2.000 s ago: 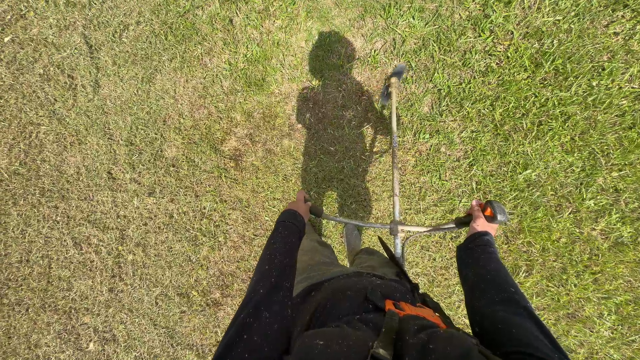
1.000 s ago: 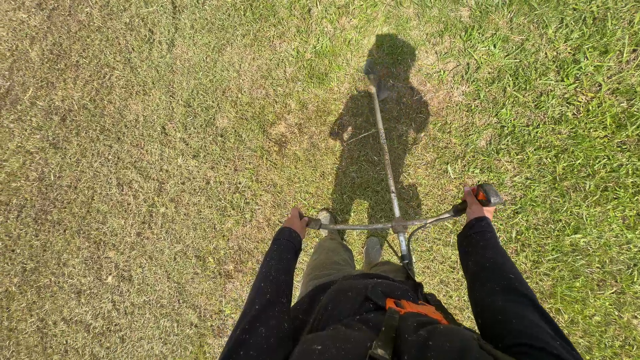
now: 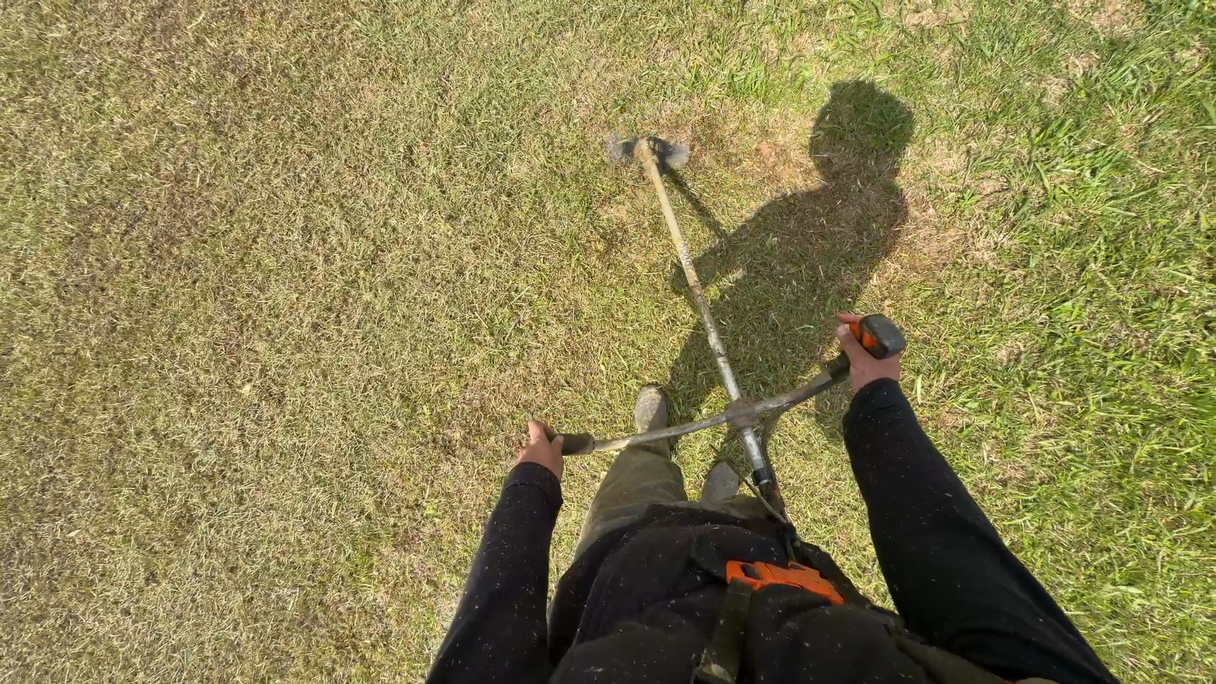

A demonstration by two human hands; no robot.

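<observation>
My left hand (image 3: pixel 541 448) is closed around the black left grip of a brush cutter's handlebar (image 3: pixel 655 435). My right hand (image 3: pixel 863 357) grips the other end, where a black and orange control handle (image 3: pixel 880 336) sticks out past the fingers. The handlebar crosses the long shaft (image 3: pixel 696 290) just in front of my body. At the shaft's far end the cutting head (image 3: pixel 652 152) is over the grass, ahead and left of my boots, with a blurred blade or guard around it. The shaft's near end passes beside my right hip, where my body hides the rest.
Short, dry grass (image 3: pixel 285 332) spreads on the left, and greener, longer grass (image 3: pixel 1130 285) grows on the right. My boots (image 3: pixel 652 408) stand on the grass behind the handlebar. An orange harness piece (image 3: pixel 784 579) crosses my dark top. My shadow (image 3: pixel 807 256) falls ahead.
The cutting head has swung from the right of my shadow, across it, to its left. The handlebar has turned with it, its right end now farther forward. Both hands have stayed on the grips.
</observation>
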